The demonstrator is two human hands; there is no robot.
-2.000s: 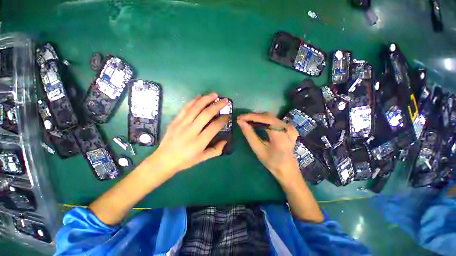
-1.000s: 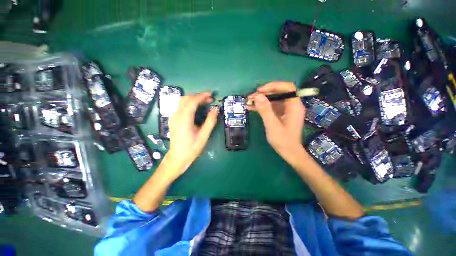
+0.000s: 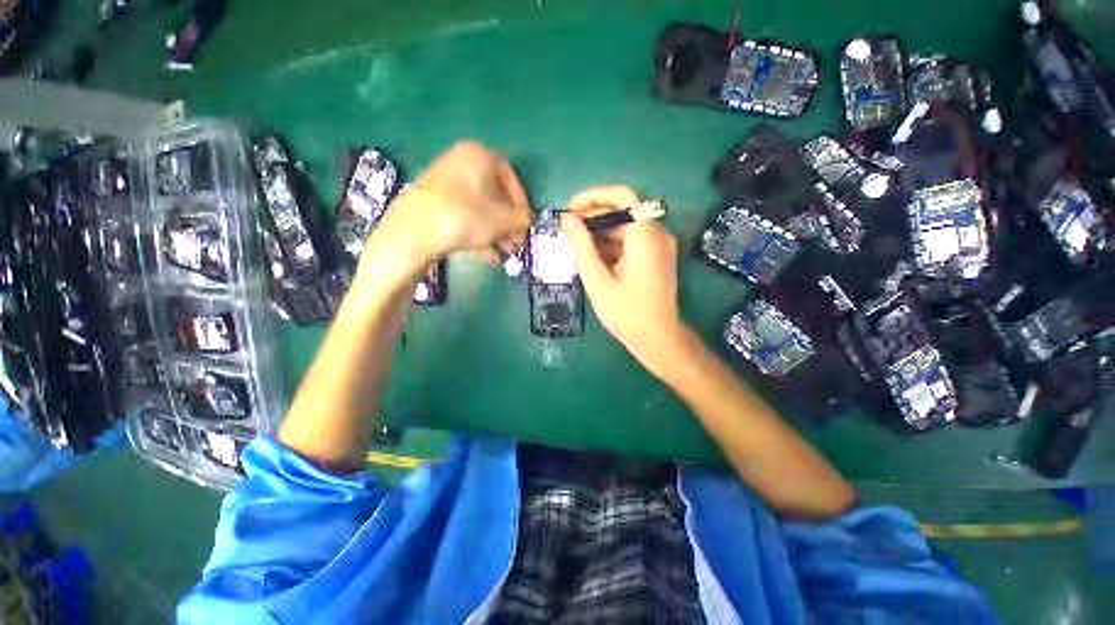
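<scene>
An open handset point(image 3: 556, 299) lies upright on the green mat between my hands, its silver board at the top end and black housing below. My right hand point(image 3: 630, 263) holds a dark pen-like tool point(image 3: 611, 219) with a pale end, its other end at the top right of the handset. My left hand point(image 3: 459, 202) is at the handset's upper left, fingers bent down and blurred. Whether it holds something cannot be told. A small round white part point(image 3: 514, 263) shows just below its fingertips, beside the handset.
A pile of open handsets point(image 3: 948, 232) covers the right side, with one handset point(image 3: 770, 78) apart at the upper right. A few handsets point(image 3: 287, 214) lie at left, partly behind my left arm. A clear blister tray point(image 3: 261, 305) holding phones stands at far left.
My left hand has moved from beside the handset to its upper left, with the wrist raised. My right hand stays at the board with the tool. The view has shifted, showing more tray at left.
</scene>
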